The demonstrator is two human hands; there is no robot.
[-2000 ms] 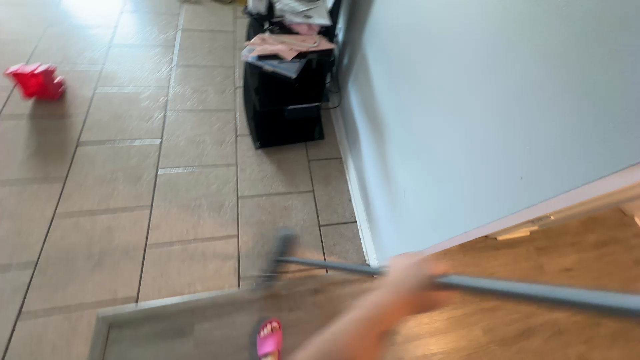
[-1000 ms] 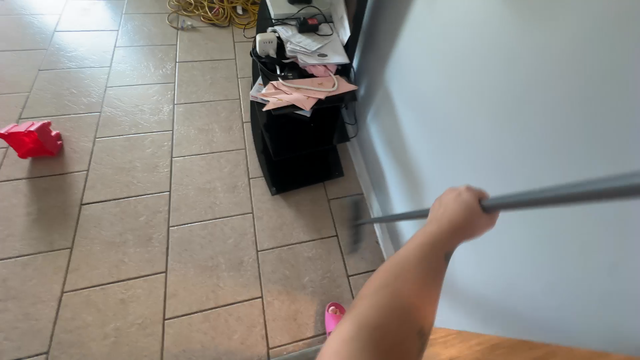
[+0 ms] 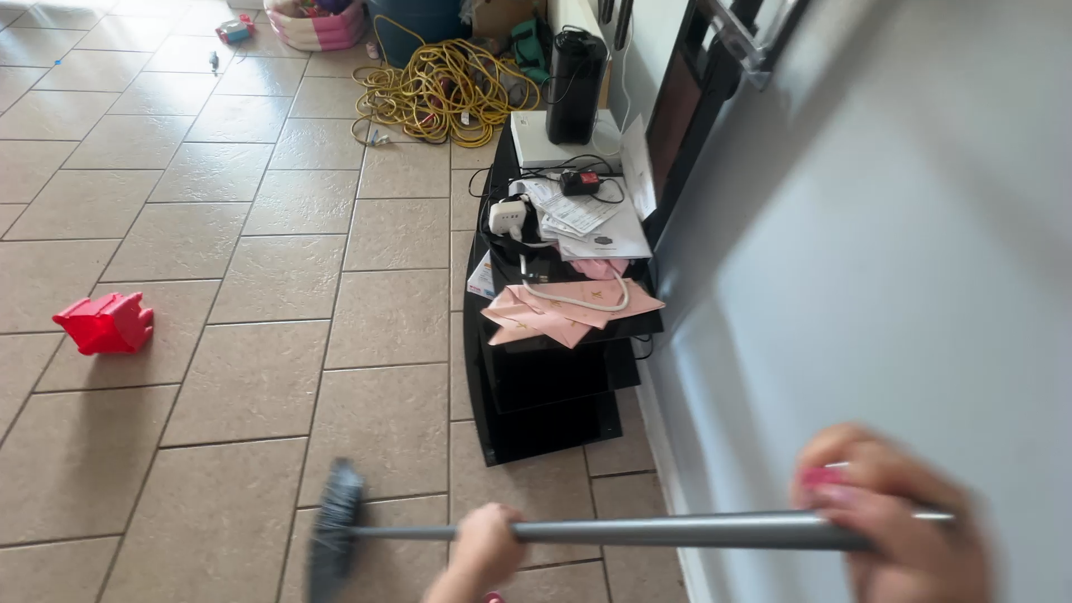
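A broom with a grey handle lies across the lower part of the view, its dark grey bristle head over the floor tiles at the lower left. My left hand grips the handle near the head. Around the top end of the handle, at the right, is my right hand, blurred, with a ring and a pink nail showing. Part of a pink sandal shows at the bottom edge.
A black shelf unit with papers, pink cloth and cables stands by the grey-blue wall. A red plastic toy sits on the left tiles. Farther back are a coiled yellow cord, a blue bin and a pink-and-white basket.
The broom head has moved from beside the wall, right of the shelf unit's base, out to the left over the tiles. My right hand has come into view on the handle.
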